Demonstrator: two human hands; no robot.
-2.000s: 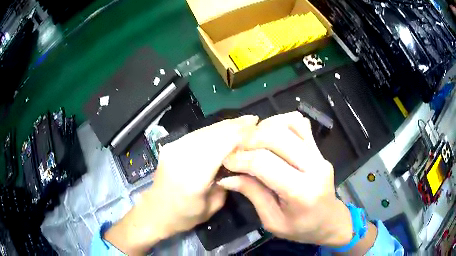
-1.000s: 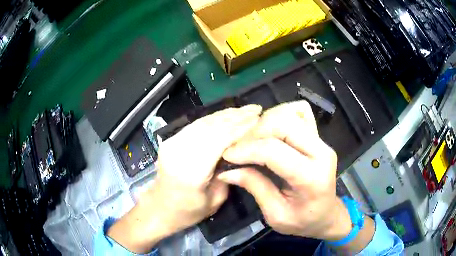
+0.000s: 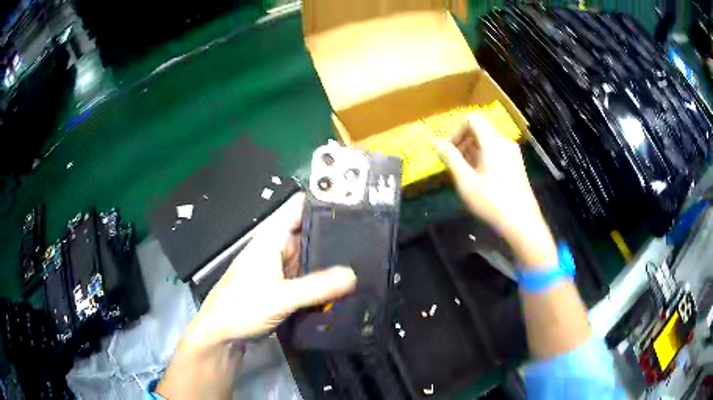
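Note:
A black phone body (image 3: 356, 242) is held upright over the bench, its open back facing me. The pale camera plate (image 3: 339, 175) with three dark rings sits at its top left. My left hand (image 3: 270, 285) grips its left side, with the thumb over the lower part. My right hand (image 3: 489, 176) is at the batteries (image 3: 410, 160) in the open brown battery box (image 3: 383, 66). Its fingertips are at the yellow row; I cannot tell whether they hold a battery.
A black parts tray (image 3: 438, 312) with small white bits lies under the hands. A dark foam sheet (image 3: 227, 199) lies left of centre. Phone bodies (image 3: 82, 273) stand at the left. Stacked black blister trays (image 3: 602, 101) are at the upper right. A red-clamped fixture (image 3: 668, 340) is at the lower right.
The hands have parted. My right hand has moved up and right to the battery box. The phone body now shows in my left hand. The view has shifted, showing more of the box lid.

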